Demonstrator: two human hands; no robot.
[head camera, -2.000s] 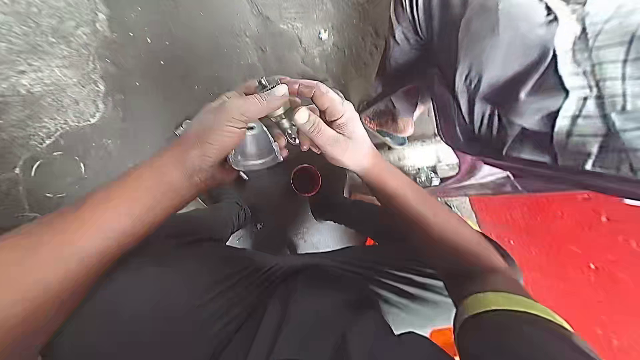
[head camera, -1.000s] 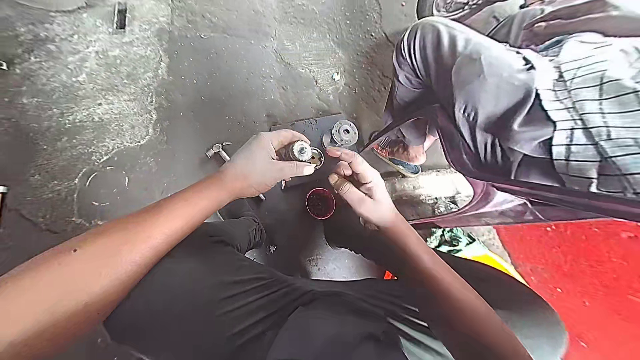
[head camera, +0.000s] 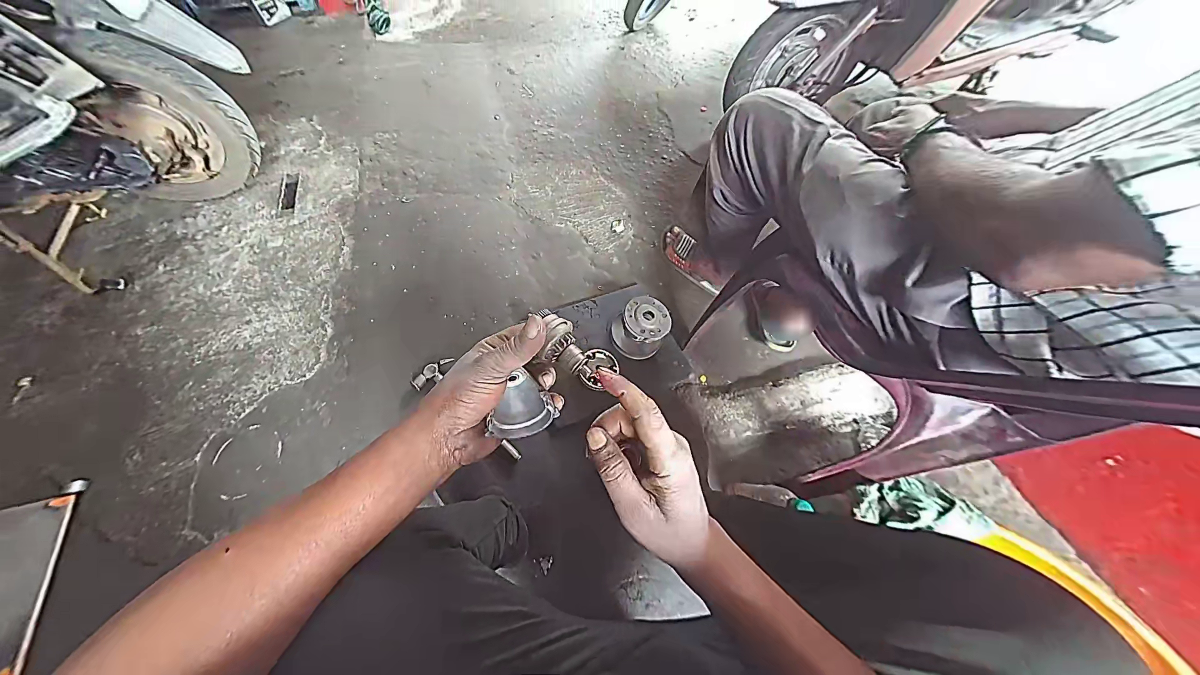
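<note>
My left hand (head camera: 487, 389) holds a metal shaft part with gear teeth (head camera: 560, 345) between thumb and fingers. A round, ring-shaped metal end (head camera: 597, 368) sticks out toward my right hand (head camera: 653, 459). The right index fingertip is at that ring, apparently touching it; the thumb is apart from it and nothing is gripped. A grey bell-shaped metal housing (head camera: 522, 412) is at the left palm and fingers; whether they hold it is unclear. Beyond the hands, a flanged metal cylinder with holes in its face (head camera: 643, 326) stands on a dark board (head camera: 600, 309).
Left of my left hand is a small metal fitting (head camera: 431, 374). A person in dark trousers (head camera: 778, 178) sits close on the right, beside a purple panel (head camera: 914, 427). Motorcycle wheels (head camera: 202, 131) stand at upper left and upper right. Red surface (head camera: 1116, 506) lies lower right.
The view has tilted up, showing more floor and motorcycles. Two seconds ago both hands were on the metal part; now the left holds it. The red-rimmed round thing seen earlier near the hands is out of sight.
</note>
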